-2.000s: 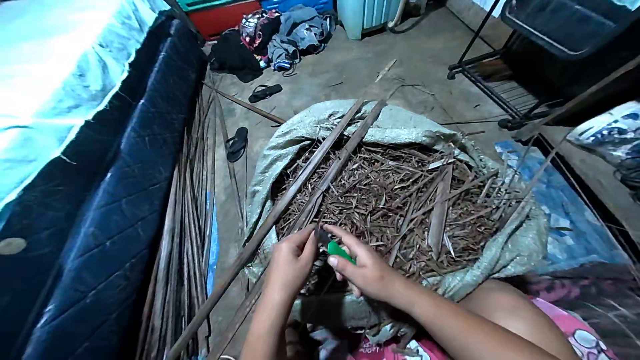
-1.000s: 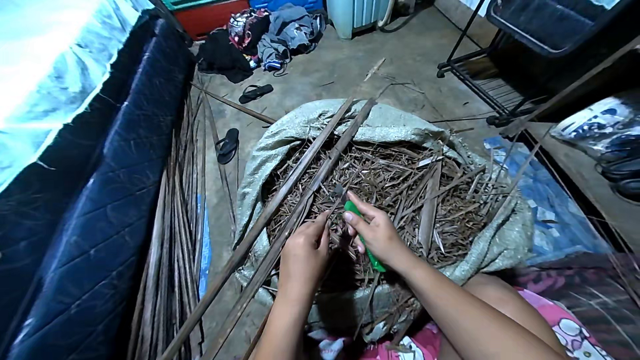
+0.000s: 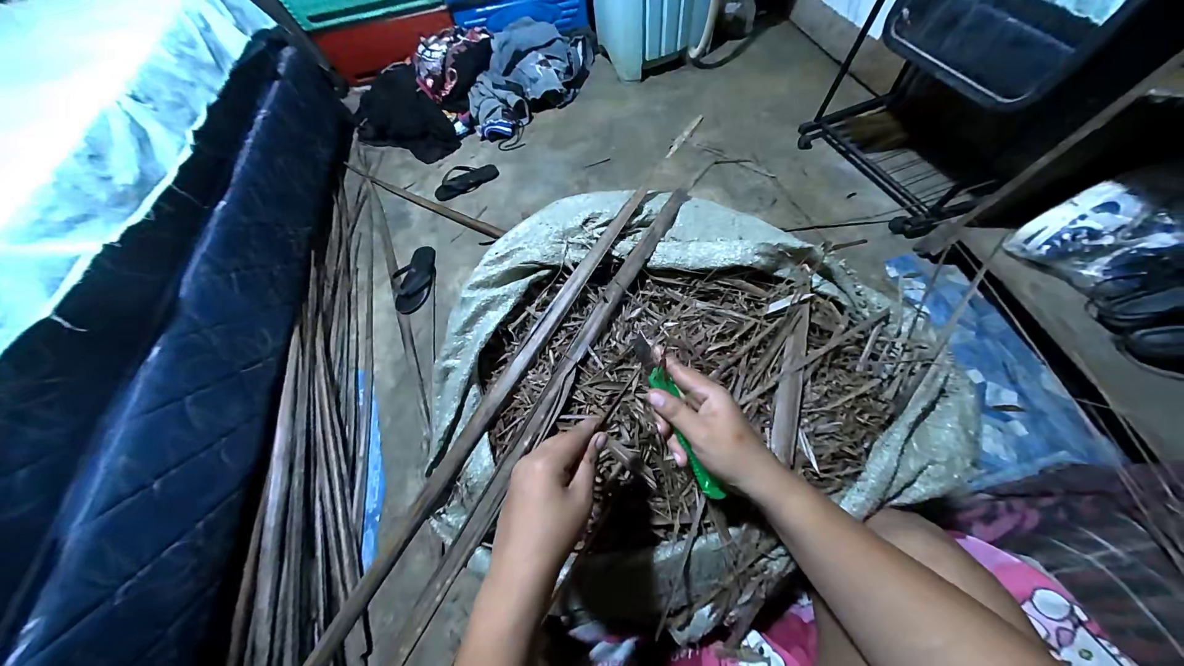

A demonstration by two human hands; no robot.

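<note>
My right hand (image 3: pixel 708 421) grips a green-handled knife (image 3: pixel 684 430), its short dark blade pointing up and away over the sack. To its left, my left hand (image 3: pixel 555 481) pinches a thin dark strip (image 3: pixel 618 402) between thumb and forefinger. Both hands are above an open woven sack (image 3: pixel 934 416) with a rolled-down rim, full of brown dried plant shavings (image 3: pixel 721 324). Two long dry stalks (image 3: pixel 518 370) lie slantwise across the sack's left side, left of my left hand. A wider dry piece (image 3: pixel 789 393) rests on the shavings at the right.
Long dry stalks (image 3: pixel 305 444) lie along a dark blue mattress (image 3: pixel 176 388) at the left. Black flip-flops (image 3: pixel 415 280) and a heap of clothes (image 3: pixel 523 74) are on the floor beyond. A black metal rack (image 3: pixel 888 157), a blue sheet (image 3: pixel 1008 379) and bagged items (image 3: pixel 1091 231) are at the right.
Two seconds ago my hands were close together at the knife; now they are apart, the left lower and to the left. The knife's green handle shows more fully in my right hand.
</note>
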